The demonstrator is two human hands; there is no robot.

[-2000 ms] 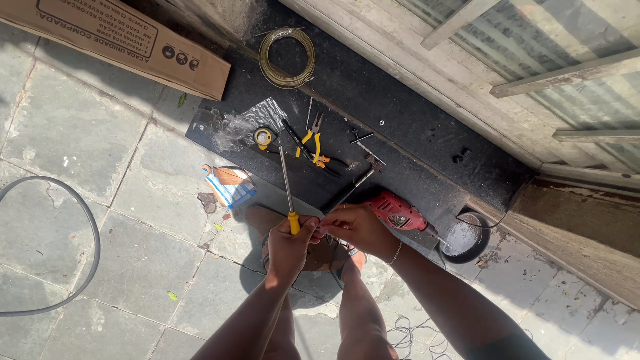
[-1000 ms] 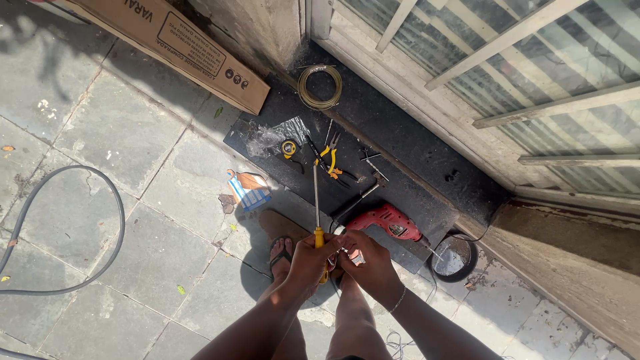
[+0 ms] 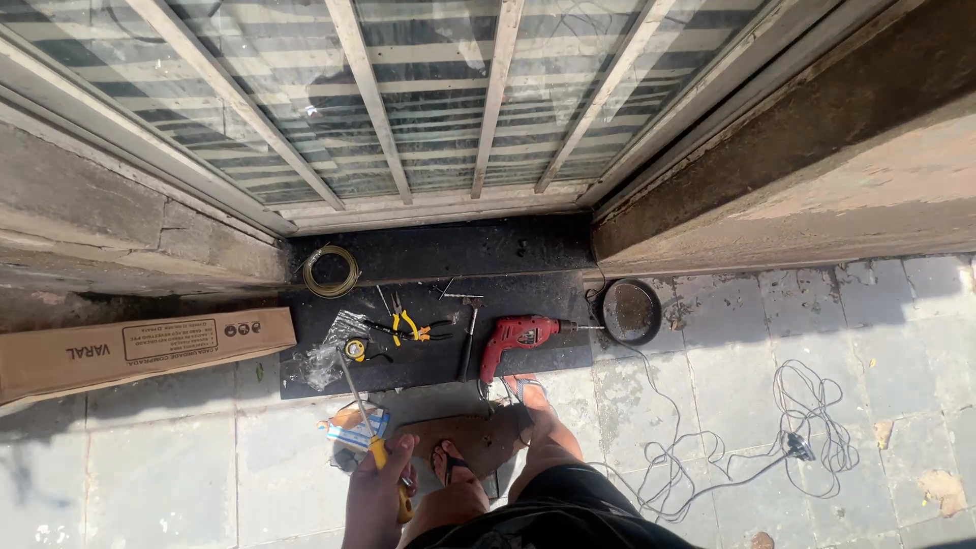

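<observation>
My left hand (image 3: 377,492) grips a screwdriver (image 3: 380,454) by its yellow handle, the shaft slanting up and left toward a yellow tape measure (image 3: 355,349). A second yellow-handled thing shows lower in the same hand; what it is I cannot tell. My right hand is out of view. On the black slab beyond lie yellow-handled pliers (image 3: 410,326), crumpled clear plastic (image 3: 324,366), a hammer (image 3: 468,339), and a red power drill (image 3: 522,339) whose bit points right. A coil of wire (image 3: 331,271) rests at the slab's upper left.
A long cardboard box (image 3: 152,347) lies at the left. Right of the drill stands a round dark pan (image 3: 631,311), and a tangled grey cable (image 3: 797,446) spreads over the stone tiles. A barred glass door or window (image 3: 435,114) rises ahead. My sandalled feet are near the slab's edge.
Both hands were together around the screwdriver's handle; now only the left is seen with it, lower left, and the right has left the view. The view has swung considerably toward the glass.
</observation>
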